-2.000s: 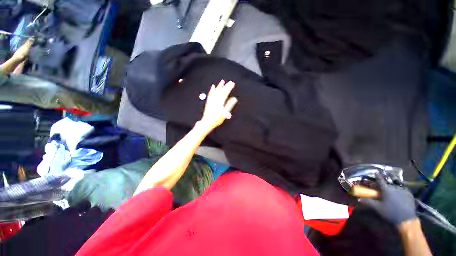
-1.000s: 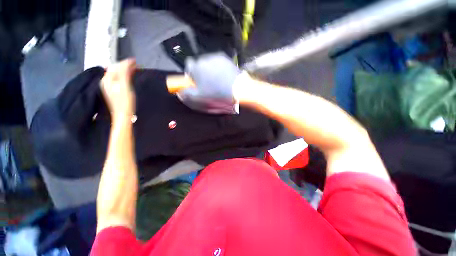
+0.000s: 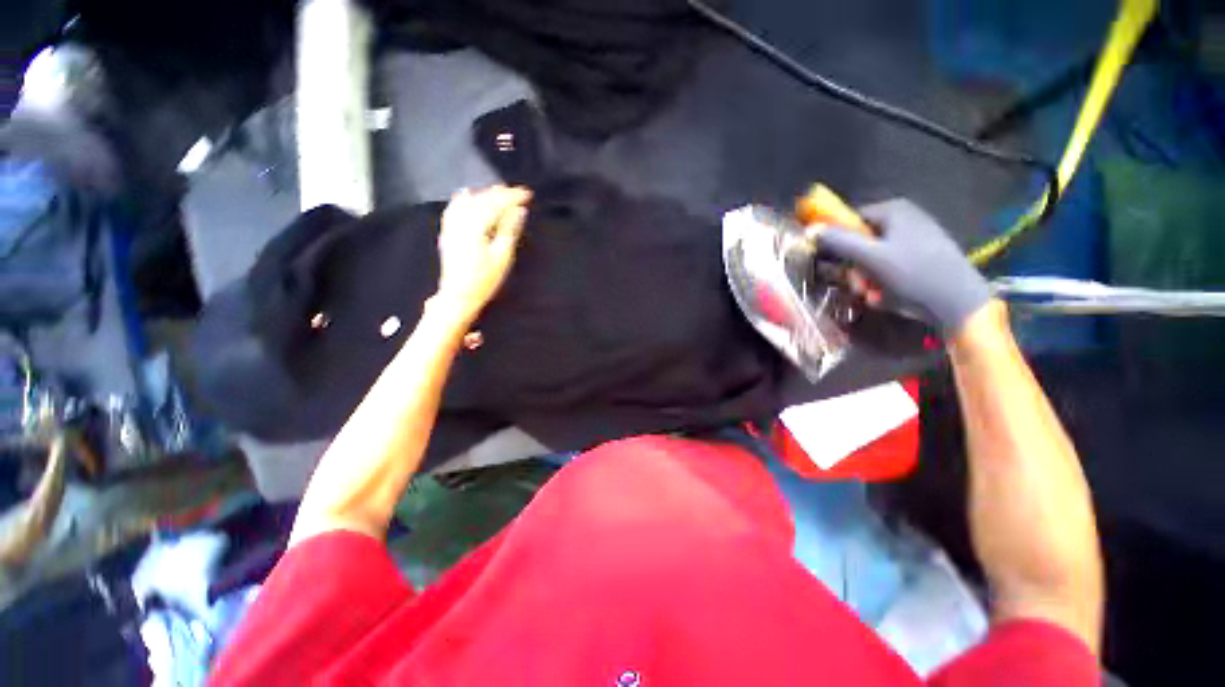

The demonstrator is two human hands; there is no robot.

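Observation:
A black coat (image 3: 591, 322) lies over a dark padded board (image 3: 222, 369), with a few small shiny buttons (image 3: 391, 326) on its left part. My bare left hand (image 3: 477, 255) is at the coat's upper edge, fingers curled on the cloth; the fingertips are blurred. My gloved right hand (image 3: 907, 262) is closed on the orange-yellow handle (image 3: 833, 209) of a silvery steam iron (image 3: 779, 293). The iron is at the coat's right end, its pointed end toward me. Whether its sole touches the cloth cannot be told.
A pale bar (image 3: 333, 108) stands behind the coat over the grey table (image 3: 430, 101). A silvery hose (image 3: 1128, 298) runs right from the iron. A black cable (image 3: 873, 101) and yellow hose (image 3: 1095, 101) are at upper right. A red item with white paper (image 3: 853, 427) is at the near edge.
The right hand and iron have moved from the coat's middle to its right end. The left hand has moved from near the pale bar rightward along the upper edge. The camera view has shifted.

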